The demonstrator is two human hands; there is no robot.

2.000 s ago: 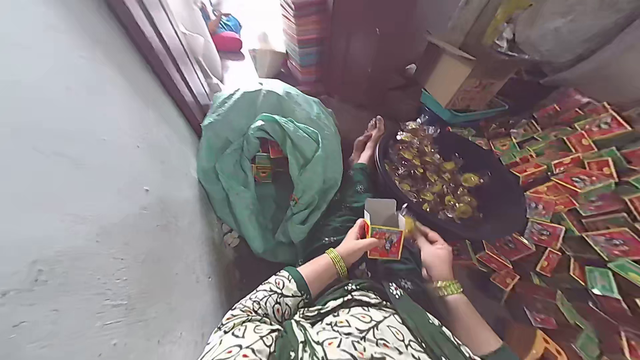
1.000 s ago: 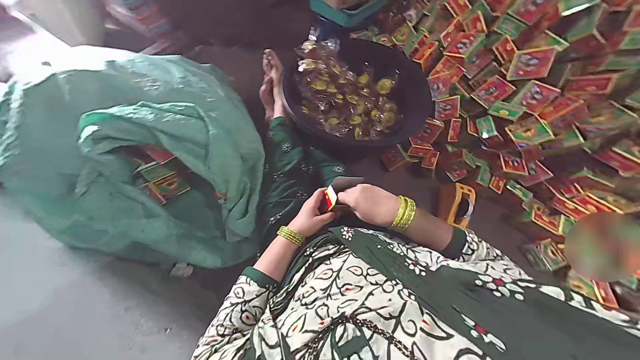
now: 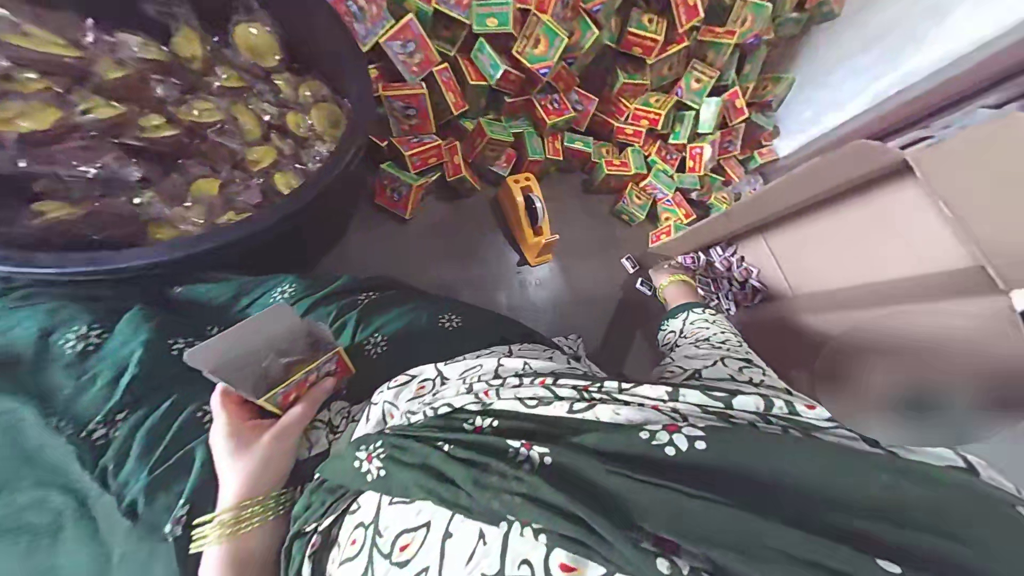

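My left hand [image 3: 260, 440] holds a small printed cardboard box [image 3: 308, 382] with its grey lid flap standing up; part of its inside shows, but I cannot tell what lies in it. Over to the right, my right hand [image 3: 666, 274] reaches down to a pile of small dark matchbox-like packets [image 3: 730, 280] beside a large cardboard carton. Its fingers are too small and partly hidden to tell whether they hold a packet. Two loose packets [image 3: 645, 286] lie on the floor by this hand. Up at the left stands a dark tub [image 3: 320, 188] of clear-wrapped yellow items [image 3: 204, 110].
An orange tape dispenser [image 3: 528, 220] is on the dark floor between the tub and the right hand. Beyond it spreads a heap of red and green printed boxes [image 3: 552, 108]. The open cardboard carton [image 3: 848, 208] stands at the right, near a wall.
The view has swung far to the right. My right hand has left the box near my lap and is now out by the small packets; the left hand still holds a box.
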